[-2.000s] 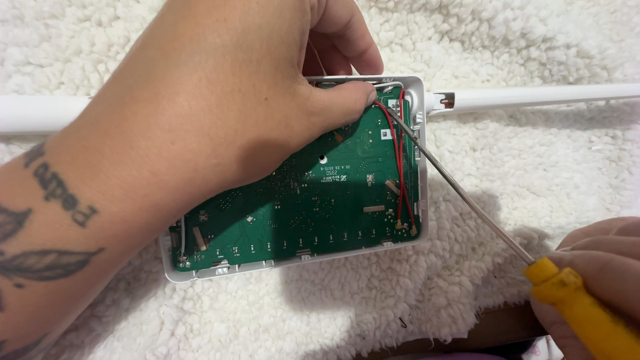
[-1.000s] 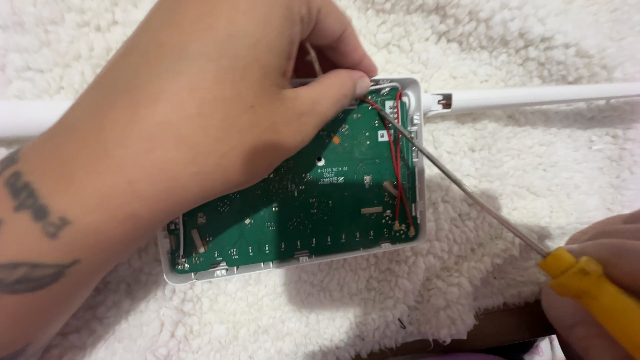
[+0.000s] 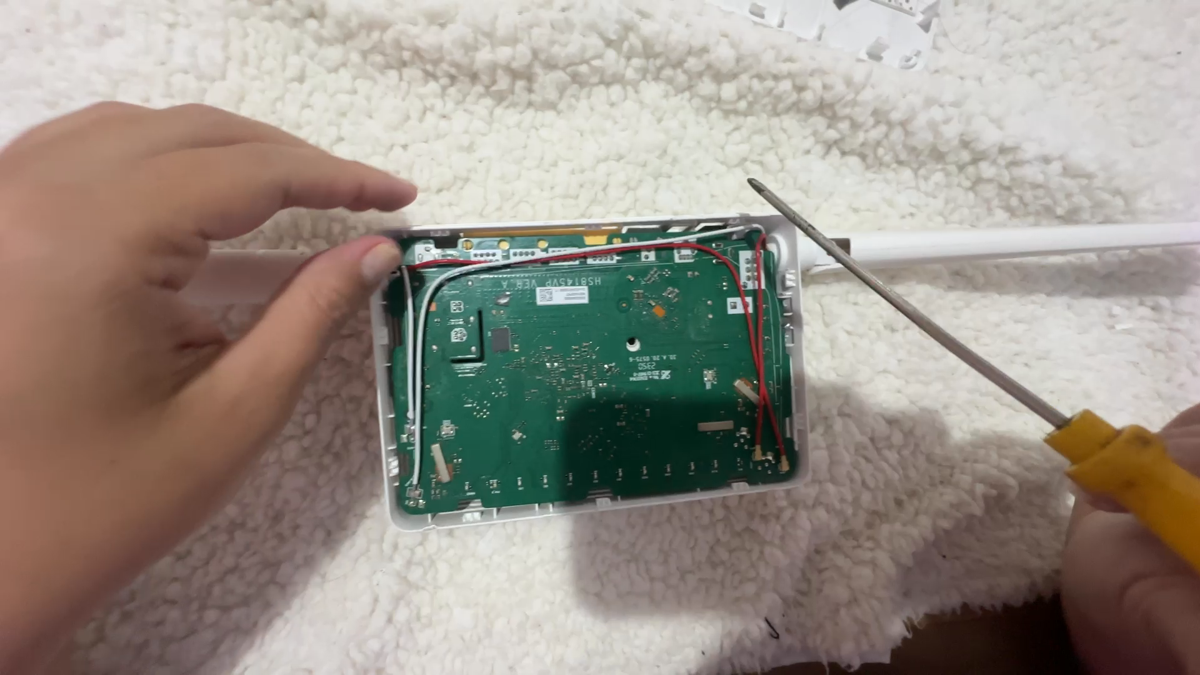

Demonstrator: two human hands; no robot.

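Note:
A green circuit board [image 3: 562, 394] lies in an open white plastic housing [image 3: 592, 506] on fleece. Red antenna wires [image 3: 741, 281] and grey-white ones [image 3: 427, 319] run along its top and down both sides; they cross near the top. My left hand [image 3: 197, 253] is at the housing's upper left corner, thumb tip at that corner and fingers apart from the thumb. My right hand [image 3: 1125, 553] grips the yellow handle of a screwdriver [image 3: 1134, 478], whose metal tip is raised beyond the upper right corner, apart from the board.
A white antenna [image 3: 984, 244] sticks out to the right of the housing, and another [image 3: 244, 272] to the left, partly behind my left hand. A white plastic cover part [image 3: 872, 28] lies at the top edge. The fleece blanket [image 3: 562, 122] has raised folds.
My left hand has moved left from the housing's upper right area, uncovering the board. The screwdriver tip has left the wires near the upper right corner and is now beyond the housing.

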